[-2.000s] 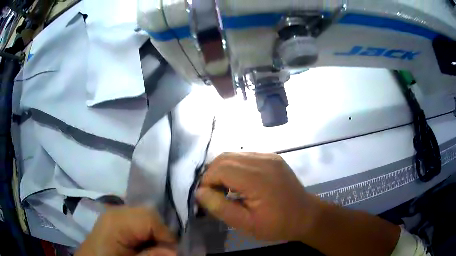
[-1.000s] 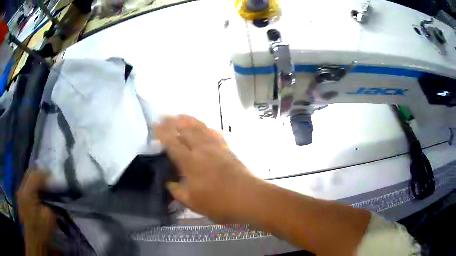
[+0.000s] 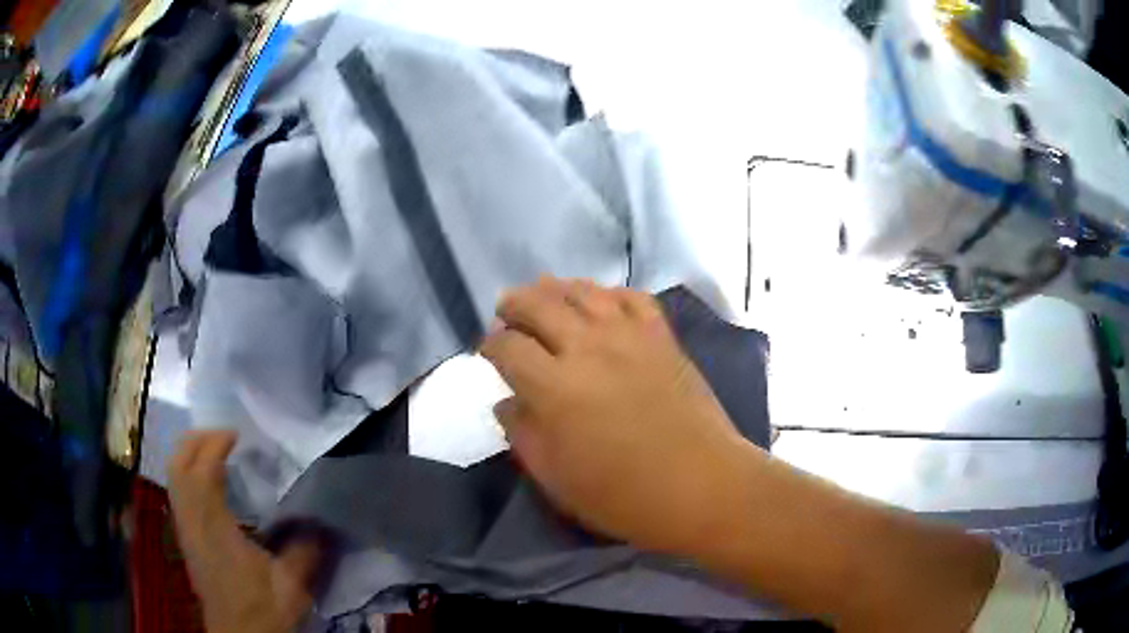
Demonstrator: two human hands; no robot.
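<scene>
A light grey garment panel (image 3: 520, 173) with a dark grey strip (image 3: 415, 198) lies bunched on the tabletop left of the machine. A dark grey fabric piece (image 3: 384, 501) lies along its near side and also shows right of my right hand. My right hand (image 3: 607, 396) is on the cloth at the strip's lower end, fingers bent; its fingertips seem to pinch the cloth edge. My left hand (image 3: 242, 538) is at the lower left edge of the cloth, blurred, with thumb and fingers apart; whether it holds cloth is unclear.
The sewing machine head (image 3: 953, 173) stands at the right, with a stubby grey attachment (image 3: 982, 341) hanging below. A ruler strip (image 3: 1040, 539) runs along the front edge. Dark cloth with blue marks (image 3: 93, 272) hangs beyond the table's left edge.
The view has swung left, so the machine shows further right. The garment, bunched under the hands before, is spread wider with the dark strip showing lengthwise. The right hand remains on the cloth.
</scene>
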